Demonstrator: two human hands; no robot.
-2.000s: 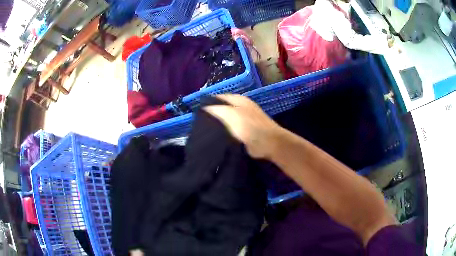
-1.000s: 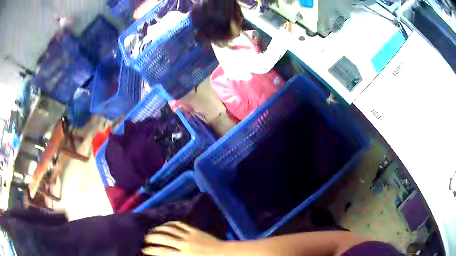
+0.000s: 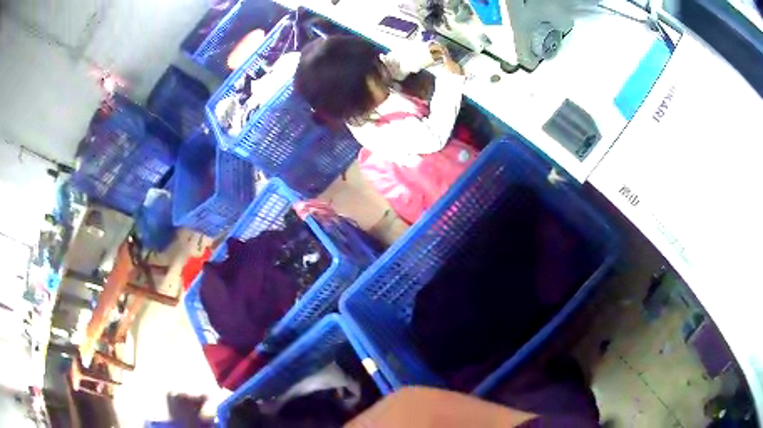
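Part of my bare right forearm (image 3: 443, 408) shows at the bottom edge; the hand is cut off and my left hand is out of view. Just above it, a large blue crate (image 3: 478, 344) holds a heap of dark garments (image 3: 494, 284). Against its left side, a second blue crate (image 3: 280, 374) holds dark cloth (image 3: 314, 408) with a white piece (image 3: 322, 383) on it. Behind that, a third blue crate (image 3: 325, 288) holds deep purple cloth (image 3: 247, 288) and a dark, speckled heap.
A person in pink and white (image 3: 410, 134) sits at the white machine table (image 3: 535, 100), behind the large crate. Several more blue baskets (image 3: 197, 180) stand at the upper left. A wooden bench (image 3: 109, 292) is at the left. The table's curved edge runs down the right.
The black garment in my right hand moved left and down, and is no longer seen held. The view has turned, the crates look slightly lower, and my hand has left the picture.
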